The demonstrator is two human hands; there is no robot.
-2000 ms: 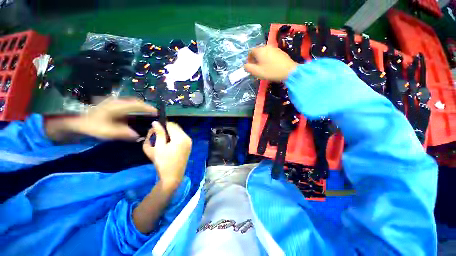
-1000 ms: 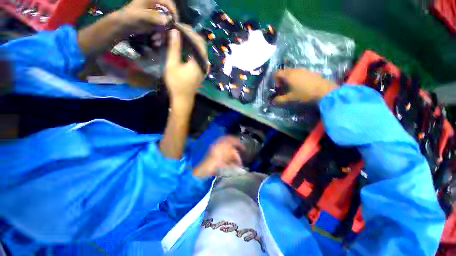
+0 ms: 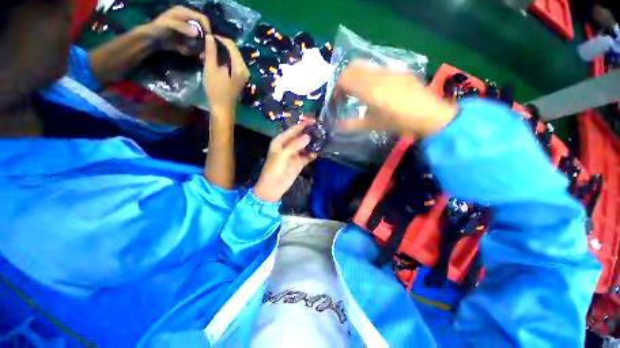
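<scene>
My left hand (image 3: 284, 162) holds a round dark watch head (image 3: 315, 137) between thumb and fingertips, at the front edge of the green bench. My right hand (image 3: 391, 96) is raised over the clear plastic bag (image 3: 372, 144), just right of the watch head. It is motion-blurred, with fingers pointing left, and whether anything is in it cannot be told. Several loose dark watch heads with orange tabs (image 3: 270, 37) lie on the bench around a white sheet (image 3: 301, 75), left of the bag.
A neighbour's hands (image 3: 224, 76) work on a dark piece at upper left, near another clear bag. An orange-red tray (image 3: 372, 198) with black straps and watches stands at right, partly under my right sleeve. More orange-red trays (image 3: 601, 163) are farther right. A grey bar (image 3: 574, 95) crosses at upper right.
My left hand has risen from near my lap to the bench edge and now holds a watch head. My right hand has moved slightly up and left over the bag. The view has shifted slightly.
</scene>
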